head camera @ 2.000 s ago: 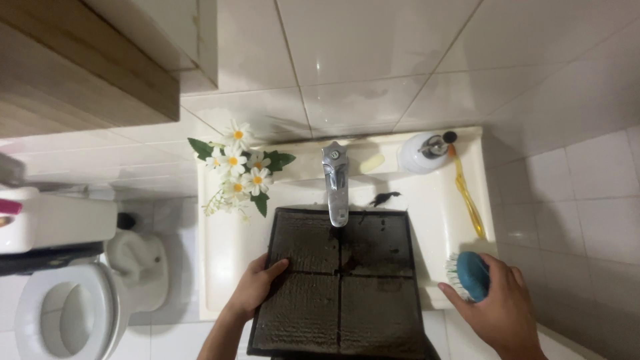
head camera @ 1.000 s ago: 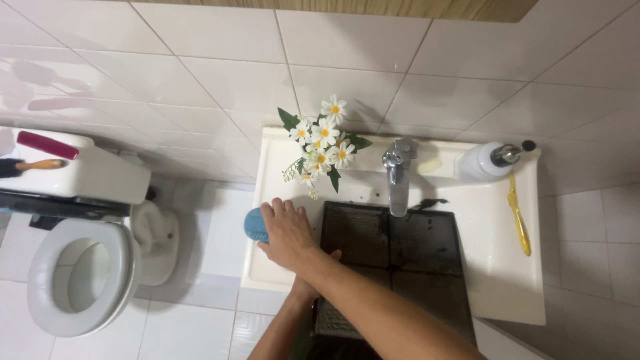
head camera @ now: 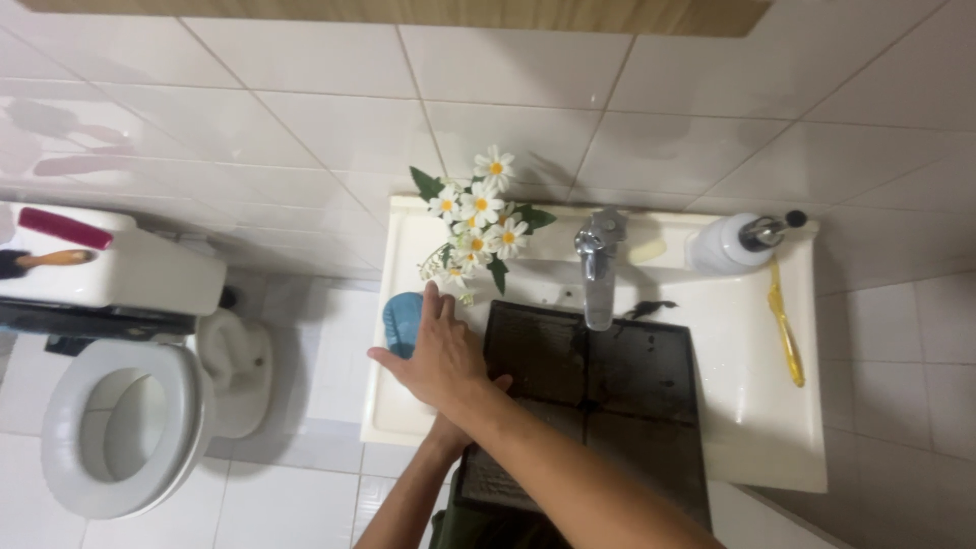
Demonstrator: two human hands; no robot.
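Observation:
A dark, wet rectangular mesh filter panel [head camera: 633,366] with a cross-ribbed frame lies tilted over the basin of the white sink [head camera: 762,450], its upper edge under the chrome faucet [head camera: 598,274]. My left hand [head camera: 451,431] holds the panel's left edge, thumb on top, partly hidden beneath my right wrist. Crossed over it, my right hand [head camera: 446,351] is at a blue scrub brush [head camera: 402,324] on the sink's left ledge. Its thumb and forefinger are spread around the brush, with the thumb off it; the fingers' undersides are hidden.
White artificial daisies [head camera: 480,221] stand at the sink's back left. Behind the basin are a pale soap bar [head camera: 646,250] and a pump bottle [head camera: 728,244]; a yellow toothbrush [head camera: 784,328] lies right. A toilet [head camera: 126,427] stands left, with a wooden-handled brush [head camera: 57,258] on its tank.
My right hand has carried the blue brush from the sink's right side across to its left ledge, and its fingers have since spread. The left hand stays at the panel. The view has shifted.

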